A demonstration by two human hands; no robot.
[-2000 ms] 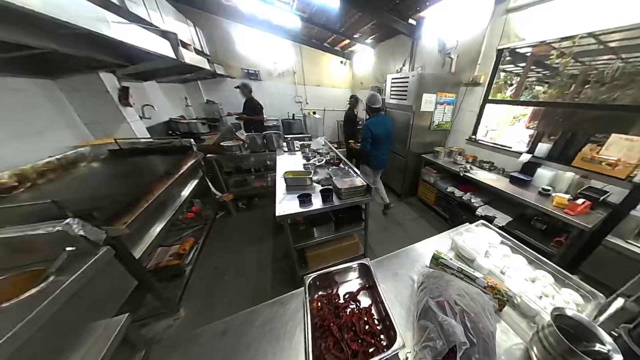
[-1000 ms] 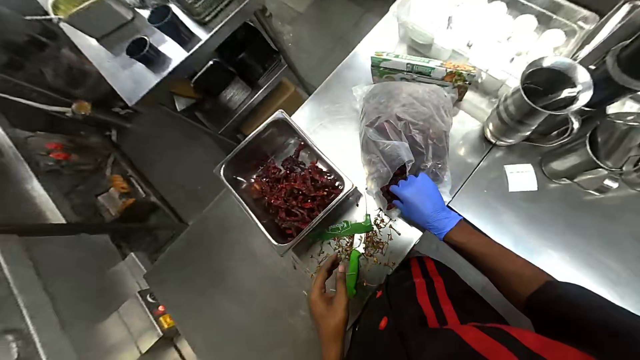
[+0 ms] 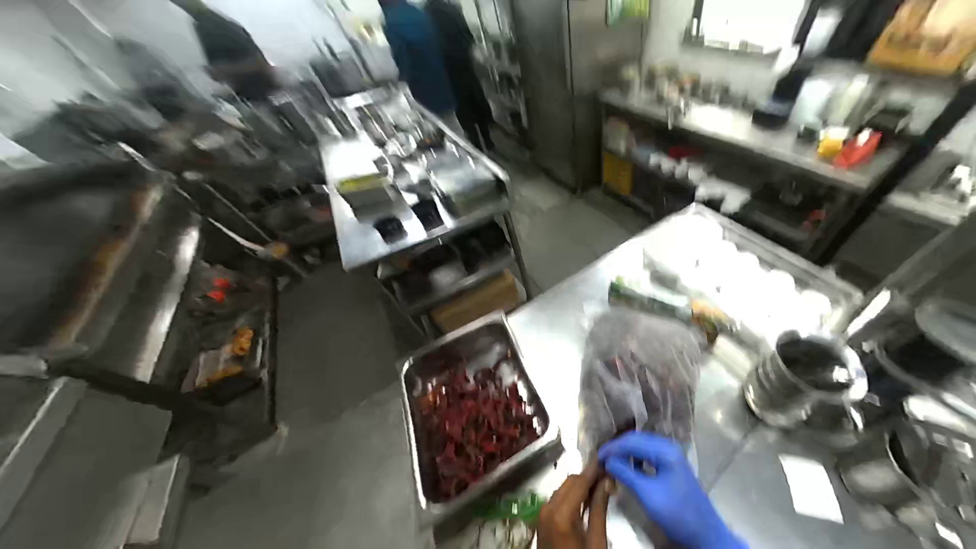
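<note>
A steel tray of dark red dried chillies sits at the counter's near left edge. To its right lies a clear plastic bag with dark contents. Just below the bag's near end my left hand, bare, meets my right hand in its blue glove. Their fingertips pinch something small and dark, blurred, perhaps a dried chilli. Beneath the tray's near corner is a green object, with small pale bits beside it.
A lidded clear container of white round items stands behind the bag, near a long printed box. Steel jugs and a white paper slip are at the right. Beyond are a steel worktable and several people.
The gloved right hand has come out of the bag's opening and met the bare left hand. The view has swung up to show more of the kitchen.
</note>
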